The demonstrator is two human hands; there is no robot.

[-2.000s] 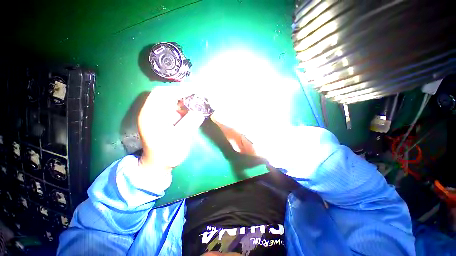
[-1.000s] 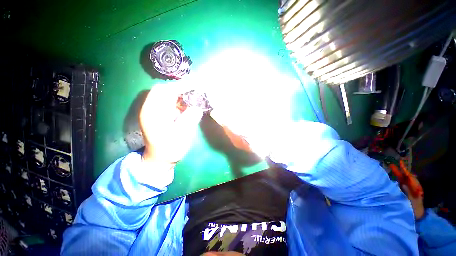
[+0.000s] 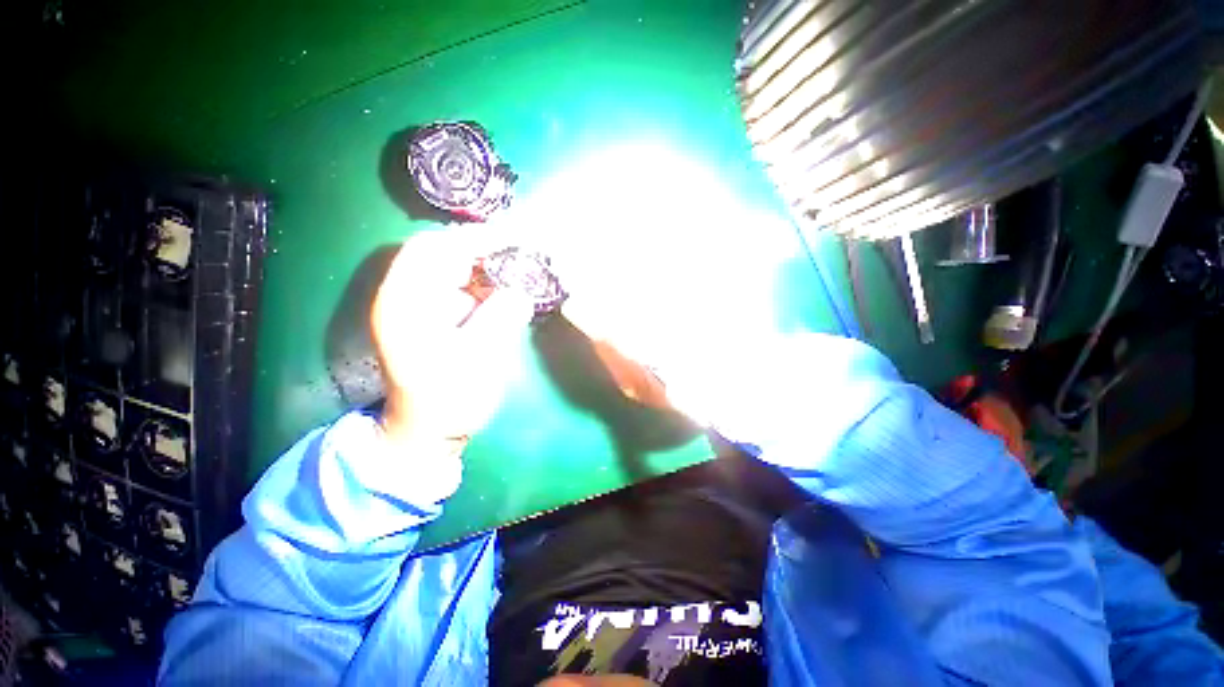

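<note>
My left hand (image 3: 450, 336) holds a small round black-and-silver module (image 3: 526, 278) in its fingertips above the green mat (image 3: 302, 322). The hand is washed out by the lamp's glare. My right hand (image 3: 685, 362) reaches in from the right toward the module. Its fingers are mostly lost in the glare, so whether it touches the module or holds a tool cannot be told. A second round module (image 3: 456, 168), a ringed disc with a side projection, lies on the mat beyond my left hand.
A black parts tray (image 3: 228, 322) with pale-centred parts stands left. The ribbed lamp shade (image 3: 940, 108) hangs upper right. Beyond my right sleeve are a pale strip (image 3: 915, 289), a dark cylinder (image 3: 1013, 322), a cord switch (image 3: 1150, 204), an orange object (image 3: 991, 409) and another person's blue sleeve (image 3: 1141, 591).
My hands and the held module have hardly moved. At the right, the other person's hand is now hidden, with the sleeve showing, and an orange object has appeared beyond my right sleeve. The view has shifted slightly.
</note>
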